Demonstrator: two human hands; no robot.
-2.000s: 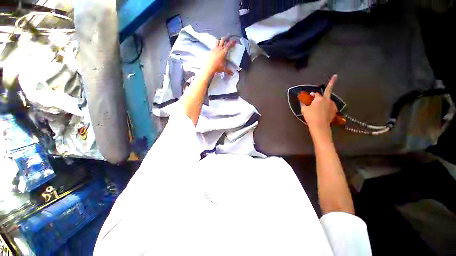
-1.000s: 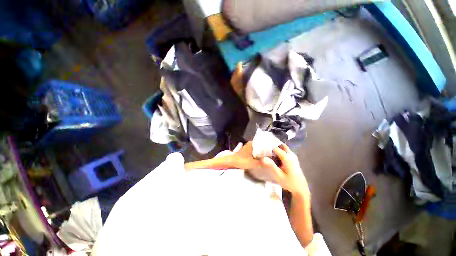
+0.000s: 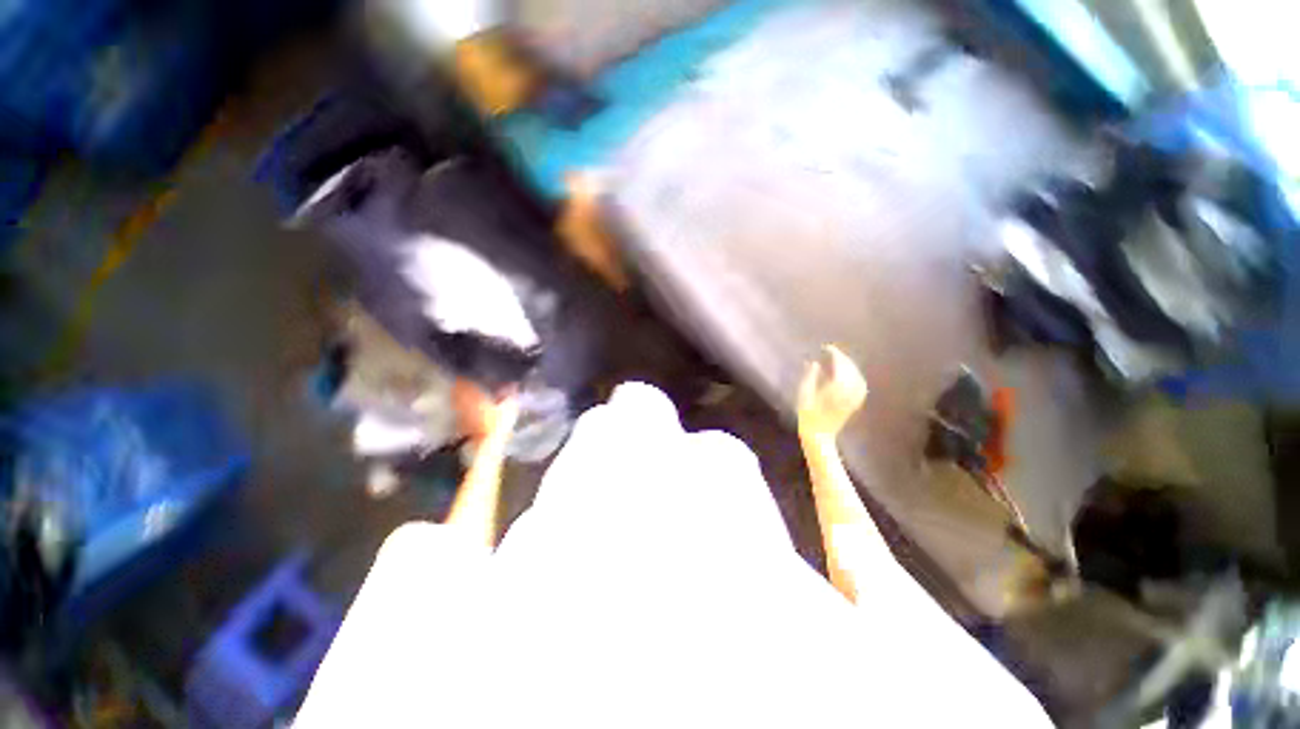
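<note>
The picture is blurred. My left hand point(image 3: 489, 413) is low at the left, at the lower end of a navy and white garment point(image 3: 463, 292) that lies beside the table; whether it grips the cloth is too blurred to tell. My right hand point(image 3: 831, 390) is over the near edge of the pressing table point(image 3: 841, 242), its fingers curled; no cloth shows in it. The steam iron point(image 3: 965, 416) with its orange handle rests on the table to the right of my right hand, touched by neither hand.
A navy and white heap of garments point(image 3: 1105, 271) lies at the table's far right. A blue crate point(image 3: 129, 477) and a violet-blue stool-like object point(image 3: 271, 634) stand on the floor at left. The table has a teal edge point(image 3: 642, 107). Cloth shows at the lower right.
The view has shifted. The garment piece held between both hands at the table edge no longer shows there. My hands have moved apart, the left to the garments beside the table.
</note>
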